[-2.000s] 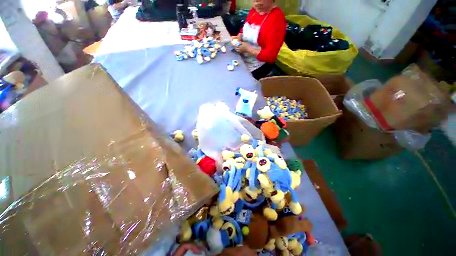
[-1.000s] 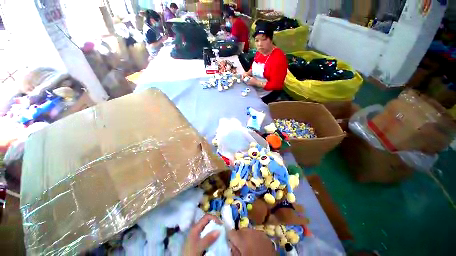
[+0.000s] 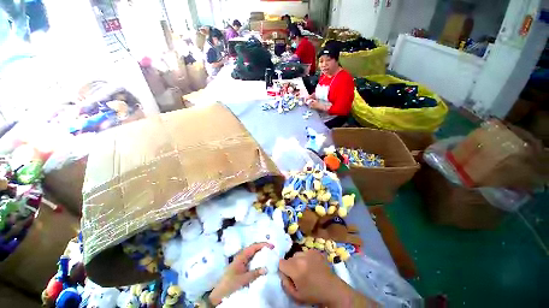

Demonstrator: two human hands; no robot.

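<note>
A fluffy white plush toy [image 3: 260,289] is at the bottom centre, between my two hands. My left hand [image 3: 241,274] grips it from the left with thumb and fingers. My right hand [image 3: 308,278] is closed on its right side, the fingers bent and the fingertips hidden. A pile of white plush toys [image 3: 197,263] lies behind and left of it at the mouth of a tipped cardboard carton [image 3: 174,159]. Small blue-and-yellow plush toys [image 3: 147,249] lie in the carton mouth.
A clump of blue-and-yellow plush toys [image 3: 313,191] lies right of the carton. Brown pieces [image 3: 334,228] and a clear plastic bag [image 3: 376,280] are near the right table edge. An open carton [image 3: 379,174] stands beyond it. A person in red [image 3: 340,93] sits farther along the table.
The view has tilted up and shifted left, showing more of the white pile and carton mouth. Both hands have come into fuller view on the white toy.
</note>
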